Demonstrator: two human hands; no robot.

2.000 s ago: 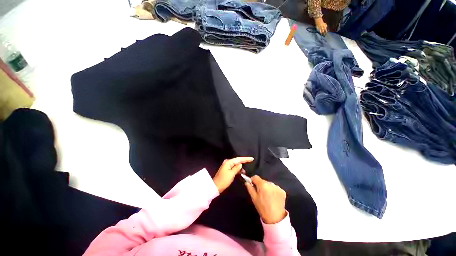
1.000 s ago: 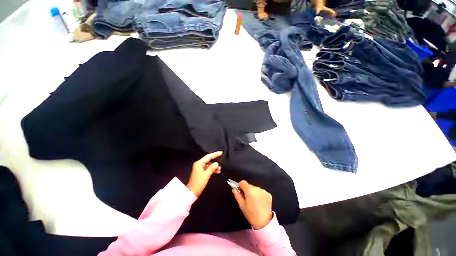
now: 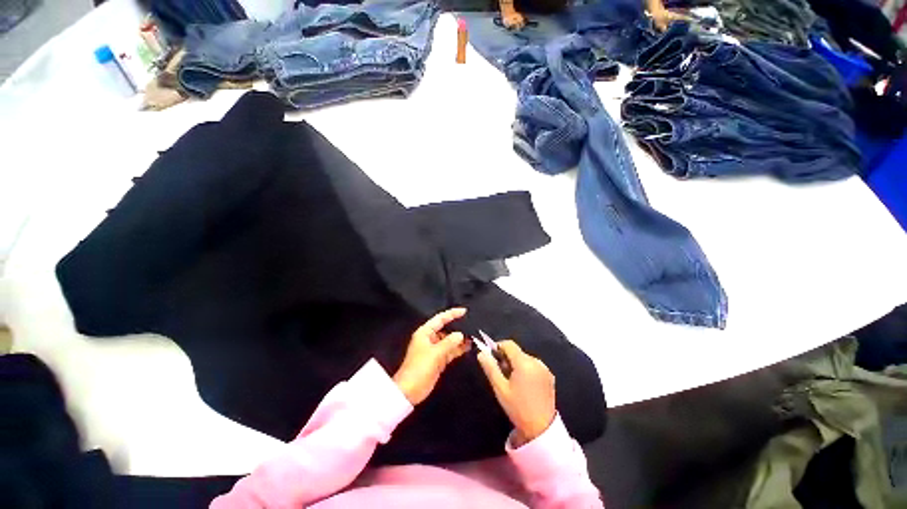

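Note:
A black garment (image 3: 259,249) lies spread flat on the white table, with a narrow straight-ended strip (image 3: 482,227) sticking out to the right. A small dark grey patch (image 3: 489,268) shows below the strip. My left hand (image 3: 431,358) is over the garment, thumb and fingers bent together at its surface; any thread or cloth between them is too fine to see. My right hand (image 3: 521,386) holds thread snips (image 3: 485,343), silvery blades slightly apart and pointing at my left fingertips. The handles are mostly hidden in my palm.
Folded jeans (image 3: 343,60) and an orange strip (image 3: 461,41) are at the far side. Loose jeans (image 3: 636,229) and a dark jeans pile (image 3: 741,109) lie right. Black garments (image 3: 40,427) are heaped lower left, olive-green ones (image 3: 830,418) lower right. A blue-capped bottle (image 3: 112,70) stands far left. Another person's hands show at the top.
The view has swung right. The snips' blades first move away from my left fingertips, then come back closer with the blades apart. The garment stays spread in place.

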